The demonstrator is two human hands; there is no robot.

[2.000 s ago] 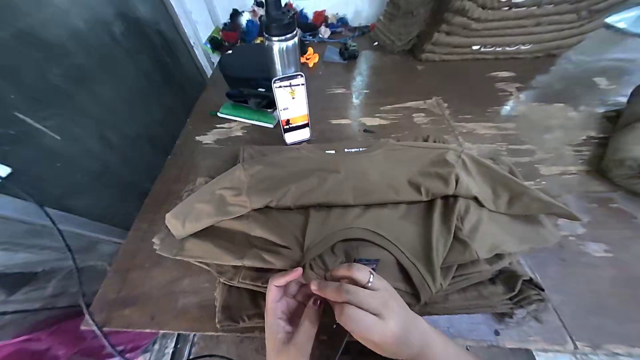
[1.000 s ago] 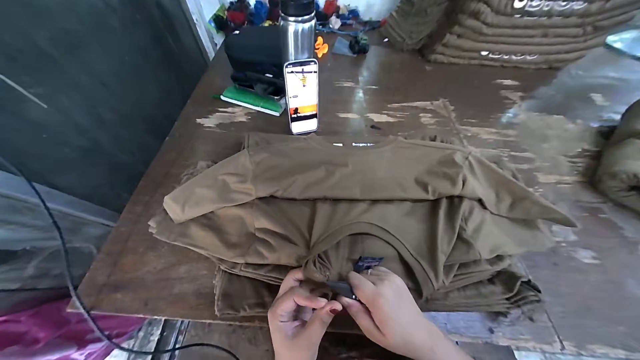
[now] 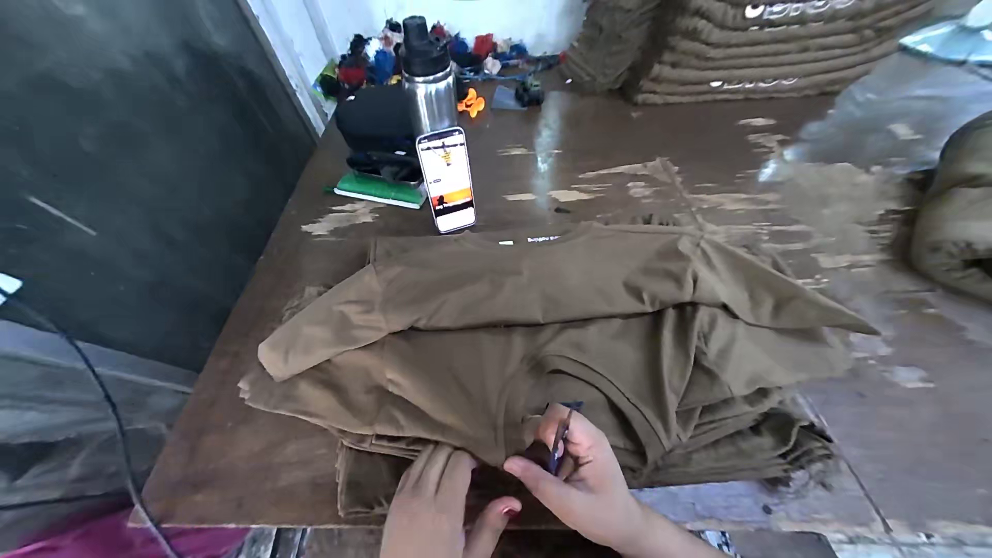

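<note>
A brown shirt (image 3: 480, 364) lies spread on a pile of similar brown garments (image 3: 759, 457), its round neckline toward me. My right hand (image 3: 577, 473) is closed around a small dark tool (image 3: 559, 446), perhaps thread snips, held upright at the left side of the neckline; its thumb and fingers also meet the shirt's edge there. My left hand (image 3: 438, 496) rests at the near edge of the shirt, fingers on the cloth and partly under its fold, thumb apart. Whether it grips the cloth is unclear.
Behind the pile, a phone (image 3: 447, 182) leans on a steel bottle (image 3: 431, 97), beside a black case (image 3: 376, 116) and a green item (image 3: 380, 190). Stacked brown garments (image 3: 767, 58) stand at the back; a rolled brown bundle (image 3: 961, 209) lies right. A black cable (image 3: 116, 418) hangs left.
My left hand has moved left, away from my right hand, and now lies flatter by the shirt's near edge. The dark tool, seen between both hands a second ago, is now upright in my right hand.
</note>
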